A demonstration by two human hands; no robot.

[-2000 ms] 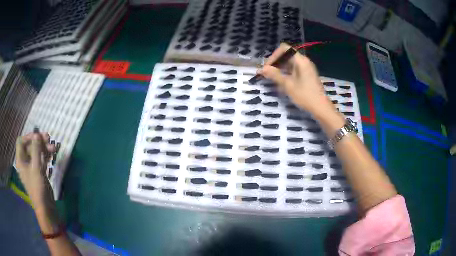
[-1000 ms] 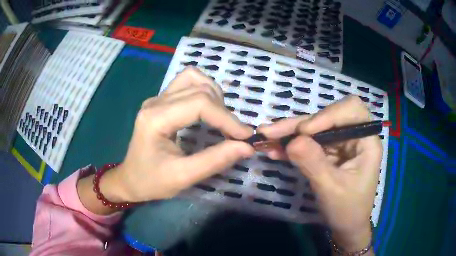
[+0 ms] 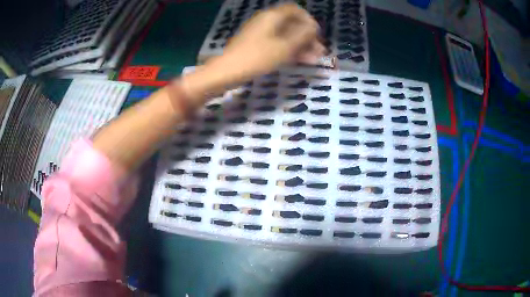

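Observation:
The white foam tray (image 3: 331, 241) lies in front of me with rows of slots holding small black parts (image 3: 314, 201); some show tan ends. My left hand (image 3: 290, 36) is blurred, at the tray's far edge, with my forearm across the tray's upper left. Its fingers point down near a small pale or tan spot; whether they hold anything cannot be told. My right hand and the pen-shaped tool are out of the picture.
A second filled tray (image 3: 355, 40) lies behind, partly under my left hand. A left-side tray (image 3: 87, 98), stacked trays (image 3: 87, 55) and layered edges stand left. A calculator (image 3: 465, 62) and a loose red line (image 3: 472, 151) are at right.
My hands were together over the tray with the pen-shaped tool. My left hand has moved forward to the far edge; my right hand and the tool have left the picture. The view has shifted.

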